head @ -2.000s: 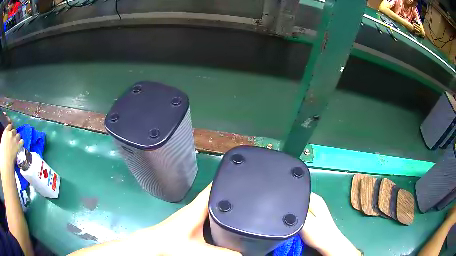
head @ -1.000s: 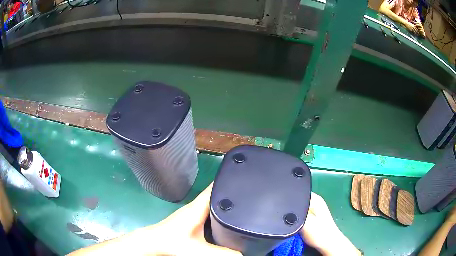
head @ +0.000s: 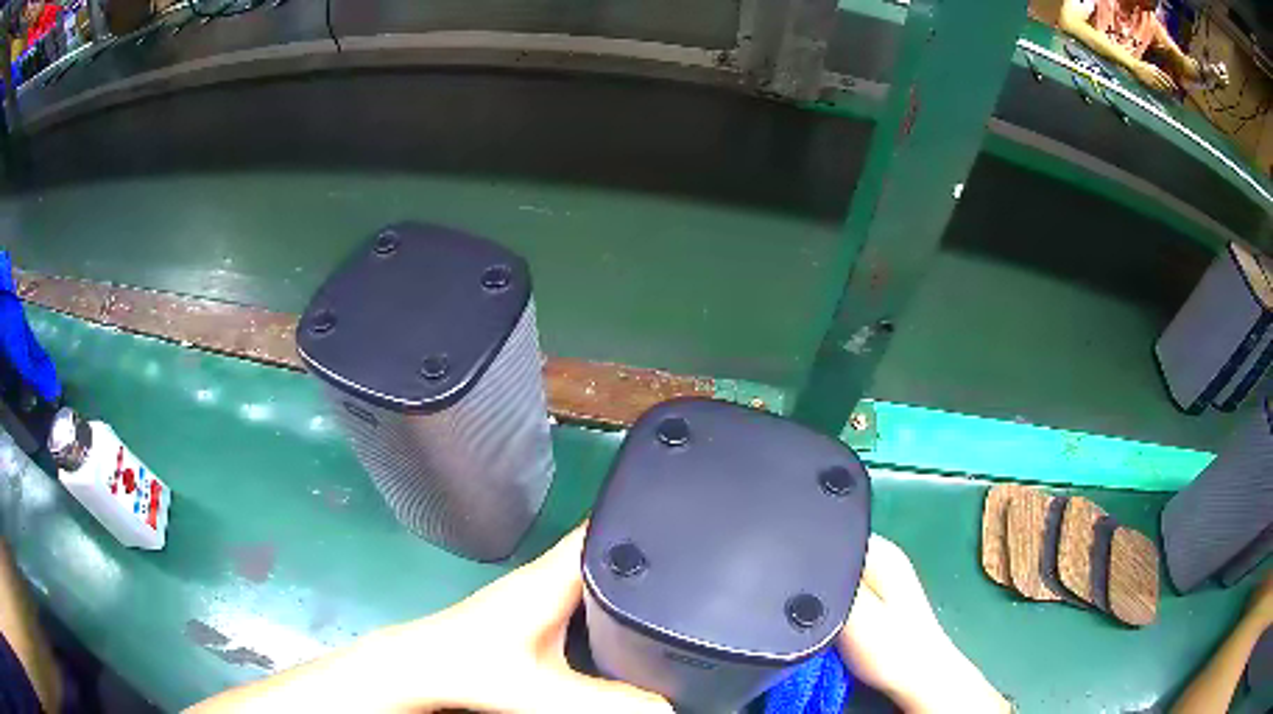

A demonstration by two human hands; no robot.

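Observation:
A dark grey speaker (head: 729,530) stands base up at the bottom centre, its smooth base with round dots facing me. My left hand (head: 538,635) holds its left side, fingers partly hidden by the body. My right hand (head: 901,628) is at its right side, with its fingers hidden behind the speaker. A bright blue cloth (head: 810,686) shows between the speaker and my right hand. A second speaker (head: 447,405) stands base up on the green bench to the left, apart from the held one.
A white bottle (head: 115,481) stands at left beside a person's arm. Overlapping wood-grain panels (head: 1068,554) lie at right. More speakers (head: 1212,335) stand at the right edge, near another arm. A green post (head: 894,223) rises behind the bench edge, before the conveyor belt (head: 628,265).
The held speaker has tilted slightly, showing a bit more of its near side. At left, the neighbour's hand has left the bottle and the blue cloth there has moved to the edge.

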